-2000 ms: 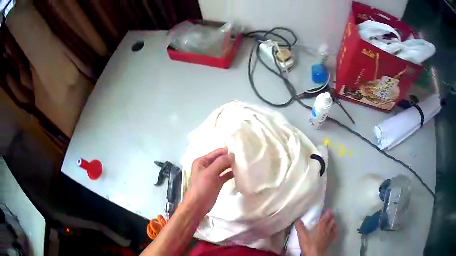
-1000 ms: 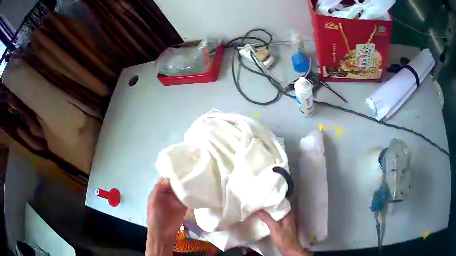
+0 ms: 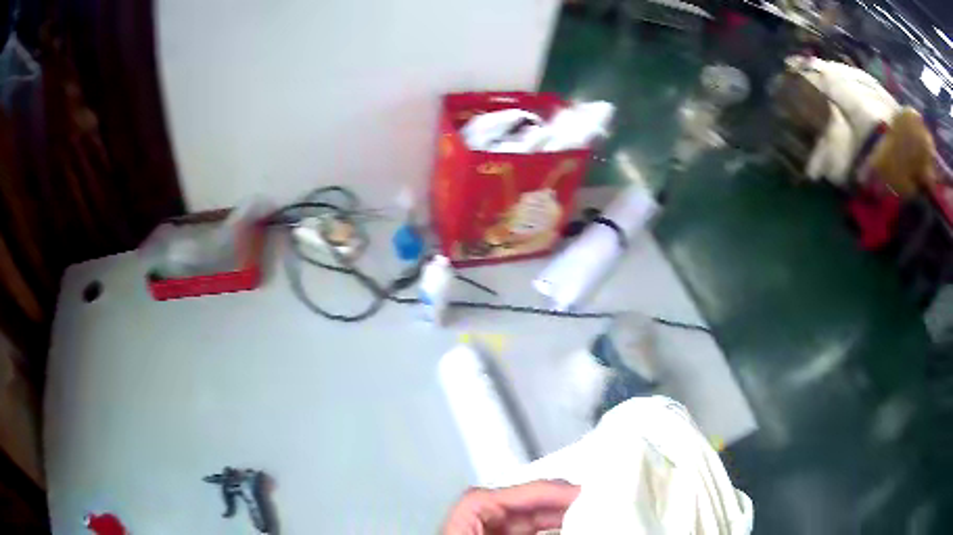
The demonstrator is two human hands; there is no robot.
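Observation:
The bunched off-white garment [image 3: 658, 470] is at the bottom right, over the table's front right part and cut off by the lower edge. My left hand [image 3: 514, 509] is at its left side, fingers curled against the cloth and holding it; the wrist is out of the picture. My right hand is not in view; it may be behind the cloth or below the edge. The view is blurred.
On the table [image 3: 261, 376] are a dark spray gun [image 3: 249, 497], a white roll [image 3: 483, 413], a white bottle [image 3: 436, 287], cables, a red box [image 3: 206, 282], a red bag [image 3: 512, 199], rolled papers [image 3: 598, 251] and a blue-grey tool [image 3: 624, 366]. Green floor and hanging garments are right.
The garment has been lifted off the table and carried right with my left hand. The view has swung right. The gun shows uncovered on the table. My right hand has left the picture.

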